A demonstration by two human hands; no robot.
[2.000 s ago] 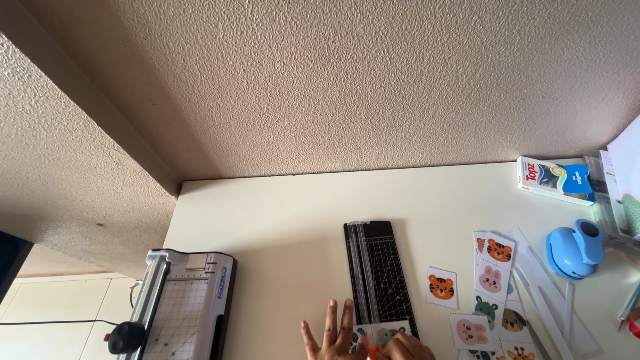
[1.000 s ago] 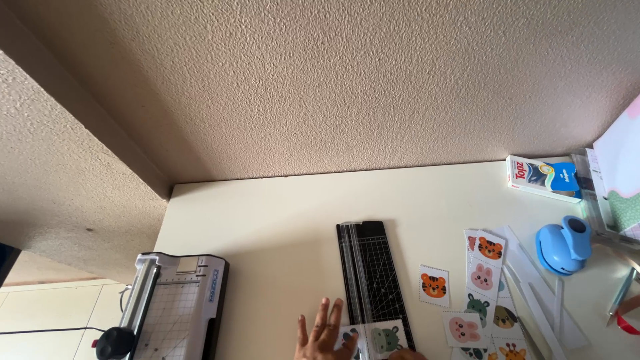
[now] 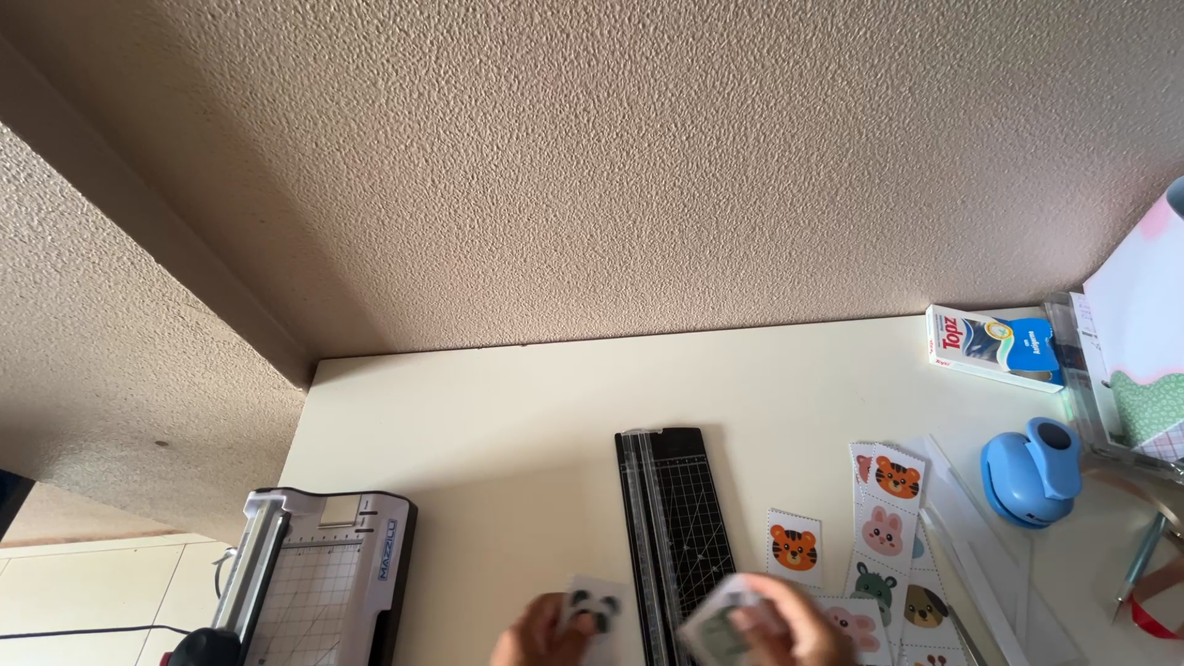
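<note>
My left hand (image 3: 544, 633) holds a paper piece printed with a panda face (image 3: 597, 612), just left of the black paper trimmer (image 3: 689, 518). Over the trimmer's right side, my right hand (image 3: 786, 622) pinches a tilted piece with a greenish print (image 3: 720, 631), blurred. A square tiger card (image 3: 794, 548) lies right of the trimmer. Beyond it are overlapping strips of animal faces (image 3: 884, 532) and a pink rabbit card (image 3: 856, 627), partly behind my right hand. The lower end of the trimmer is cut off by the view's edge.
A larger white trimmer (image 3: 310, 583) lies at the left table edge. On the right are white paper offcuts (image 3: 980, 546), a blue craft punch (image 3: 1029, 474), a Topz box (image 3: 990, 347), a clear container (image 3: 1078, 388) and a pointed tool (image 3: 1140, 564). A textured wall (image 3: 647, 166) borders the table's back.
The panda and green animal prints lay on the black trimmer under my hands; now each hand holds one raised piece. My hands have moved apart.
</note>
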